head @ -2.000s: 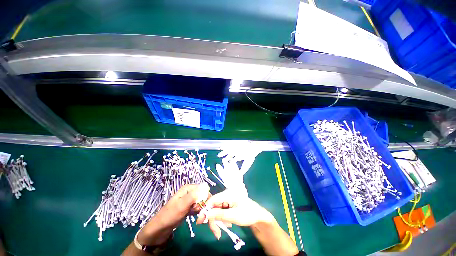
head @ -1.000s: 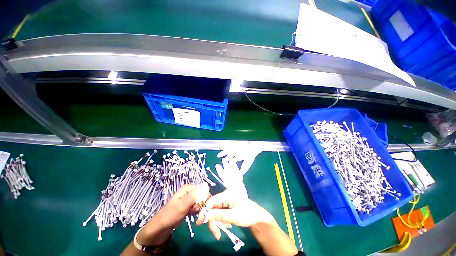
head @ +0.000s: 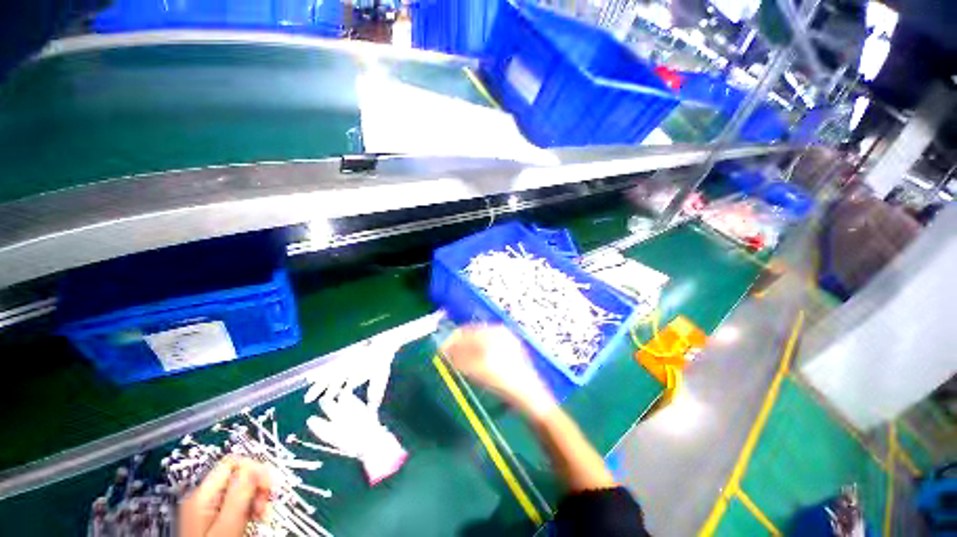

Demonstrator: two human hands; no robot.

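Note:
Many white cable assemblies (head: 136,503) lie in a heap on the green bench at the lower left. My left hand (head: 226,498) is over this heap with its fingers bent; whether it holds a strand I cannot tell. My right hand (head: 488,359) is blurred and reaches to the near left side of the blue tote (head: 462,299), its fingertips near the tote's wall. I cannot make out anything in it. The tote holds many loose white cable assemblies (head: 540,304). Empty white gloves (head: 352,420) lie flat between the heap and the yellow tape (head: 488,441).
A blue crate (head: 189,330) with a white label stands behind the heap, under the grey rail (head: 262,199). Paper sheets (head: 430,121) and a large blue bin (head: 572,79) are on the upper level. An orange item (head: 672,346) lies right of the tote.
The view has turned to the right. My hands, together over the bench before, are now apart: the right is by the tote, the left over the heap. The strand held between them no longer shows.

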